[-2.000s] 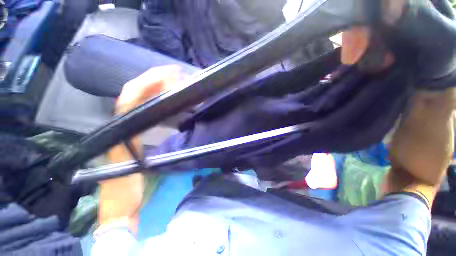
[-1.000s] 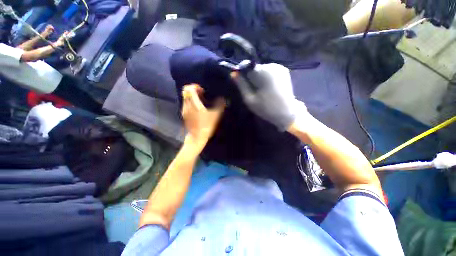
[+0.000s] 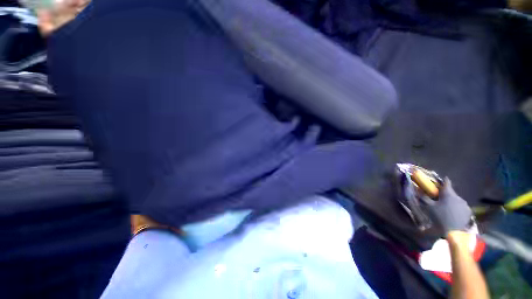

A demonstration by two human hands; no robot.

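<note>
A dark navy garment (image 3: 169,111) spreads blurred across the left and centre, beside the padded grey sleeve board (image 3: 326,82). My left hand shows only as a wrist (image 3: 146,223) at the garment's lower edge; its fingers are hidden behind the cloth. My right hand (image 3: 452,209), in a grey glove, is closed around the orange-brown handle of the steam iron (image 3: 413,198), low on the right. The iron sits on the dark area right of the board.
A red and white piece (image 3: 437,257) lies beside the iron. A yellow hose (image 3: 519,202) comes in from the right edge. Folded dark garments (image 3: 41,157) are stacked at far left. Part of another person's hand (image 3: 49,20) shows at the top left. Dark cloth lies behind the board.
My right hand has moved from the garment to the iron at the right. The navy garment now spreads wide on the left, and my left hand has gone behind it. The view has shifted.
</note>
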